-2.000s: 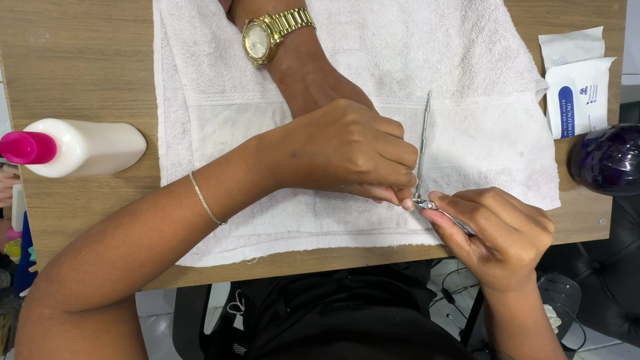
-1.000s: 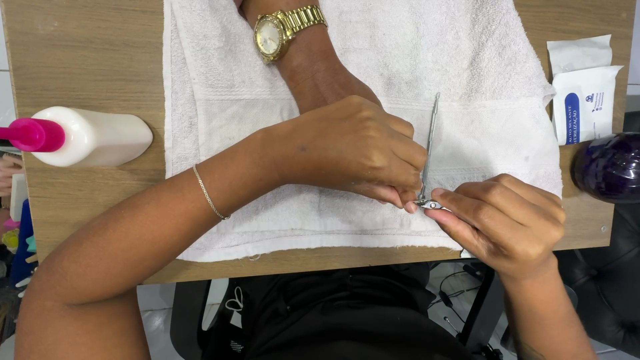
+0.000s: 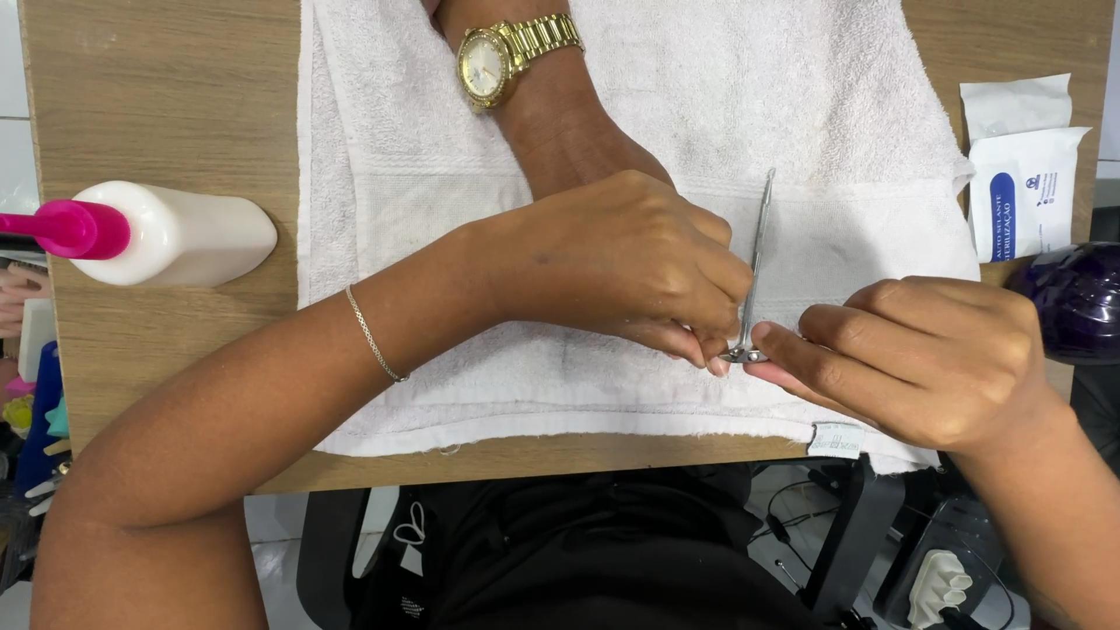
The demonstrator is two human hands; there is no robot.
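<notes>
My left hand (image 3: 643, 258) lies over another person's hand (image 3: 595, 149) and grips one of its fingers; most of that hand is hidden beneath mine. A gold wristwatch (image 3: 484, 68) is on the other person's wrist. My right hand (image 3: 927, 350) holds metal cuticle nippers (image 3: 744, 355), whose jaws touch the fingertip (image 3: 718, 366) at my left fingers. Their handles are hidden in my palm. A slim metal manicure tool (image 3: 759, 254) lies on the white towel (image 3: 420, 210), one end beside the nippers.
At the left on the wooden table (image 3: 166, 96) lies a white bottle (image 3: 192, 234) with a pink cap. Opened sterilization pouches (image 3: 1028, 192) with print are at the right, beside a dark purple rounded object (image 3: 1072, 302). The table's near edge runs just before my body.
My right hand has turned a little, and the nippers' visible part now points more level than two seconds ago. My left hand keeps its hold on the other person's finger.
</notes>
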